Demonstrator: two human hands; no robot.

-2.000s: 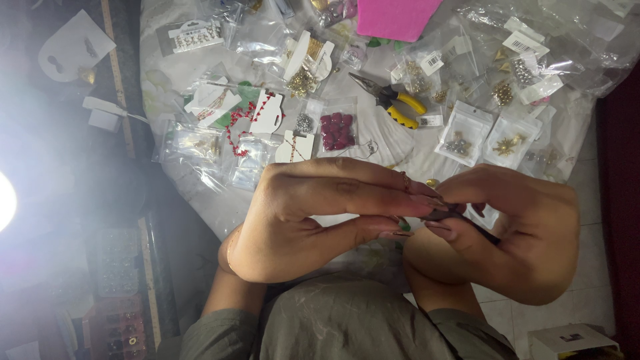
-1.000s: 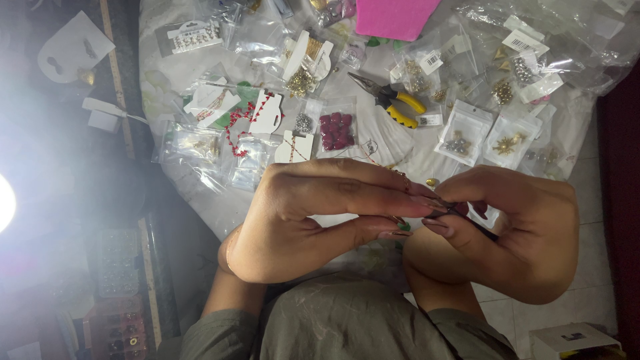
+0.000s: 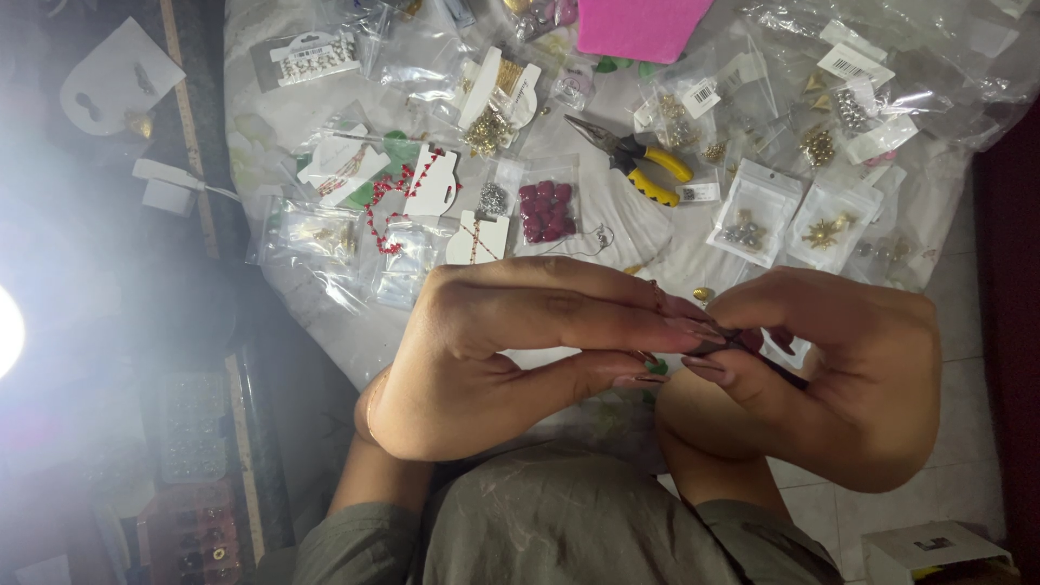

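Observation:
My left hand (image 3: 520, 349) and my right hand (image 3: 821, 374) meet fingertip to fingertip above the cloth's near edge. Between the fingertips is a small dark piece (image 3: 723, 341), mostly covered, its kind unclear; the fingers of both hands pinch it. A thin dark strip or tool runs under my right thumb. Beyond the hands lie long-nose pliers with yellow and black handles (image 3: 662, 179), jaws to the upper left. A bag of dark red beads (image 3: 546, 213) lies left of them, and a red beaded chain (image 3: 380, 215) farther left. A gold shell-like charm (image 3: 703, 295) sits just behind the fingertips.
Bags of gold and silver beads (image 3: 751, 215) and charms (image 3: 825, 231) cover the right side. Carded chains (image 3: 479, 237) and more bags (image 3: 313, 236) lie left. A pink sheet (image 3: 638, 28) is at the back. A bright lamp glares at far left, near a compartment box (image 3: 191, 536).

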